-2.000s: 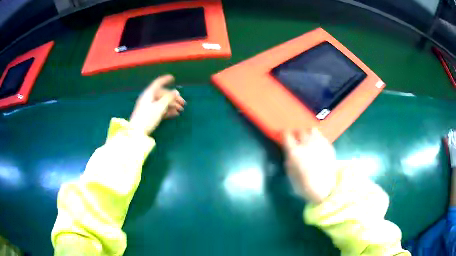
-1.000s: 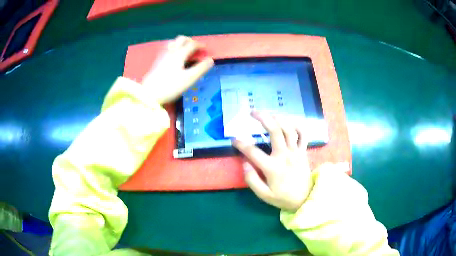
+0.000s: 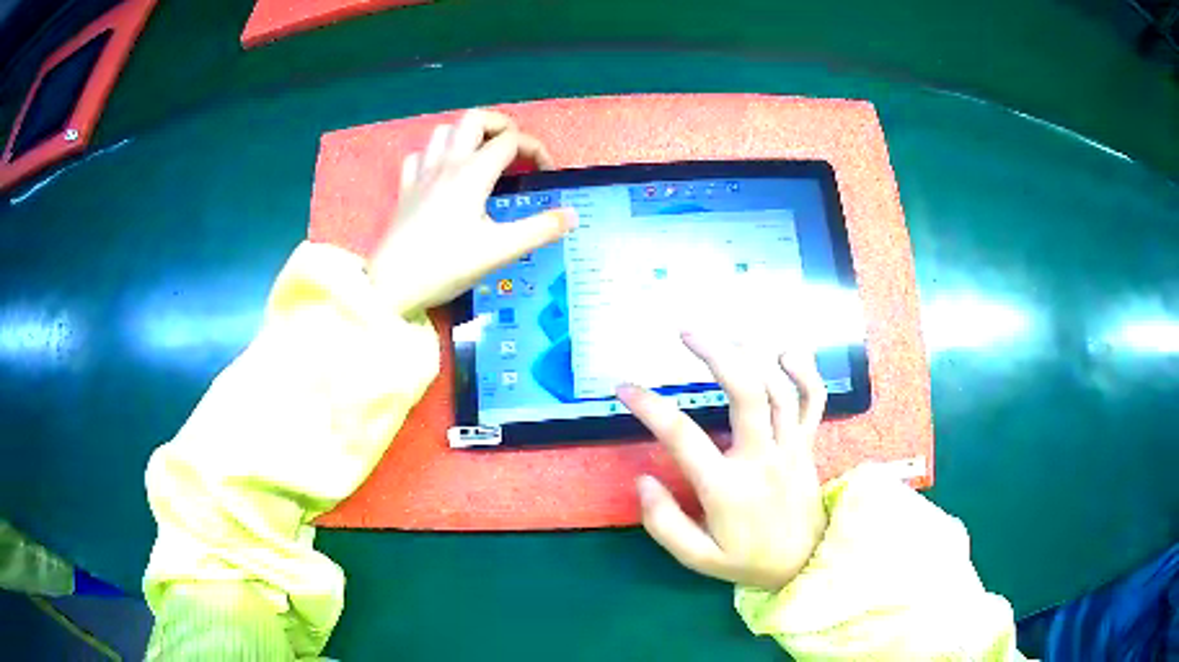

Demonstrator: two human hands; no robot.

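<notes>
A black-bordered tablet [image 3: 847, 285] lies on an orange foam tray [image 3: 582, 498] in front of me. Its lit screen shows blue swirl wallpaper, icons at the left, and pale windows partly washed out by glare. A barcode label [image 3: 475, 437] is at its lower left corner. My left hand [image 3: 453, 233] is over the tablet's upper left corner, its thumb on or just above the screen. My right hand [image 3: 743, 466] is spread over the lower screen, index finger near the bottom edge. Neither hand grips anything. Contact with the glass cannot be told.
Another orange tray [image 3: 106, 91] with a dark tablet [image 3: 58, 97] lies at the far left. The edge of a further orange tray [image 3: 323, 16] shows at the top. All lie on the glossy green surface [image 3: 1047, 440]. Blue clothing [image 3: 1118, 621] shows at the lower right.
The tray with the lit tablet has come in front of me, squared up, since the oldest frame. Since the middle frame, my left thumb has moved onto the screen area and the windows shown have changed.
</notes>
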